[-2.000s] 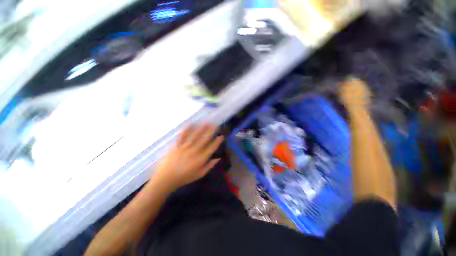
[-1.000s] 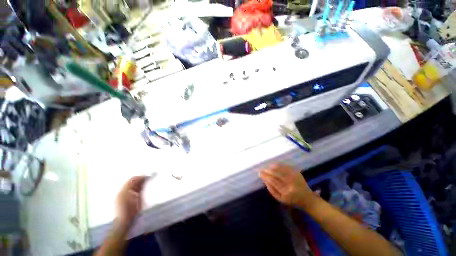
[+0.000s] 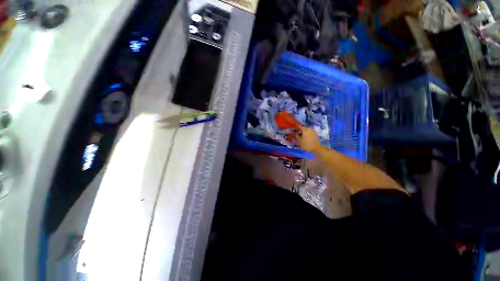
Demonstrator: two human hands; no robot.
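Observation:
A blue plastic crate stands to the right of the sewing table and holds white and grey scraps and an orange piece. My right hand reaches over the crate's near side, at the scraps beside the orange piece. Its fingers are small and partly hidden, so I cannot tell whether they hold anything. My left hand is not in view.
The white sewing machine with its black panel is at left. A thin yellow-blue item and a black rectangle lie on the table. Dark garment pieces lie beyond the crate. Scraps lie on the floor.
The view has turned right towards the crate. My right hand has moved from the table's edge to the crate. My left hand has gone out of view.

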